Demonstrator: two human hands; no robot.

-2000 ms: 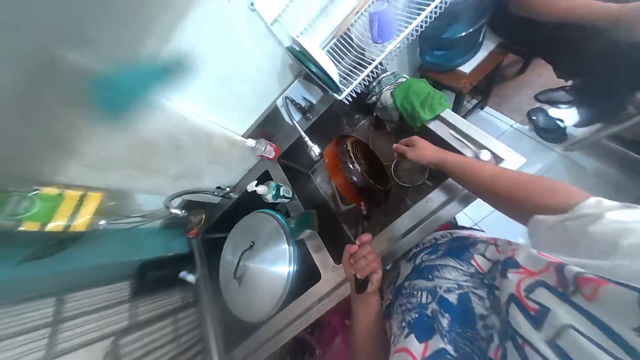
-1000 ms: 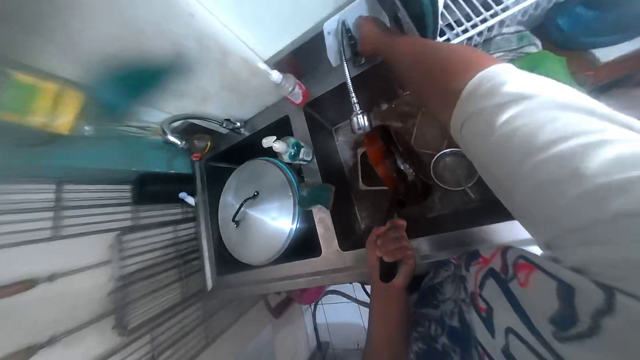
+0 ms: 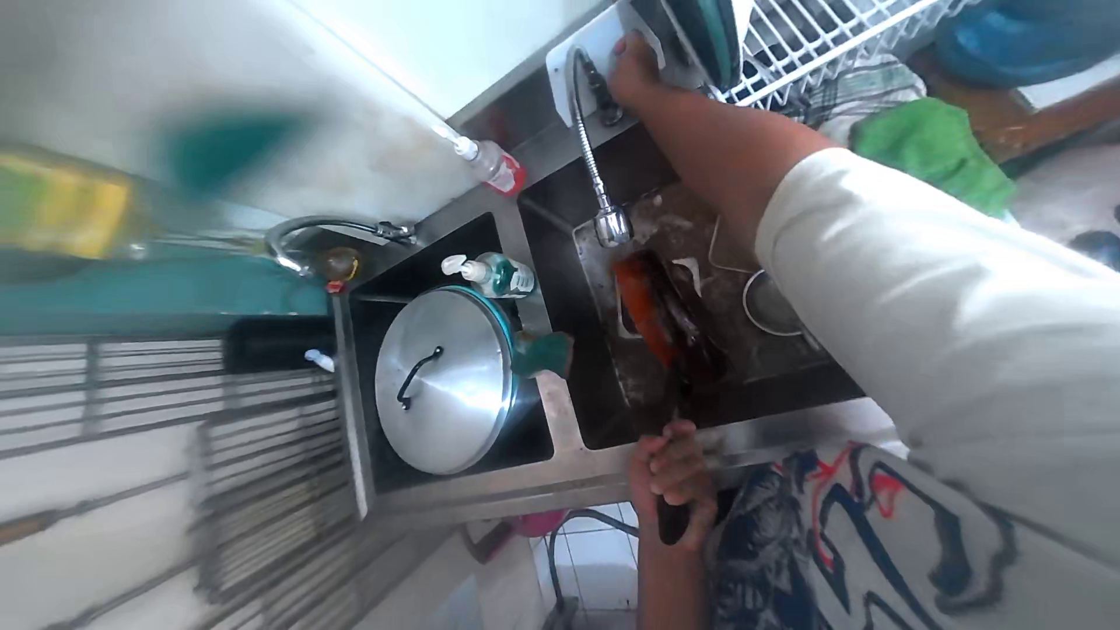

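My left hand [image 3: 674, 477] is closed around the black handle of an orange-brown frying pan [image 3: 646, 306], tilted on its side in the right sink basin. The flexible metal faucet [image 3: 598, 171] ends in a spray head just above the pan's rim. At the faucet's base, my right hand [image 3: 634, 70] reaches to the white mounting plate [image 3: 569, 66]; its fingers are partly hidden, so whether they grip anything is unclear. A round wire strainer [image 3: 772, 304] lies in the basin, partly behind my right arm.
The left basin holds a lidded pot [image 3: 446, 385], a green soap pump bottle [image 3: 503, 276] and, on the divider, a green scouring sponge [image 3: 544, 354]. A red-labelled bottle [image 3: 499, 166] stands behind. A white dish rack [image 3: 831, 39] and green cloth [image 3: 927, 149] are at upper right.
My right hand has moved from beside the strainer up to the faucet's base. My left hand has kept hold of the pan's handle, and the pan is tipped further on its side.
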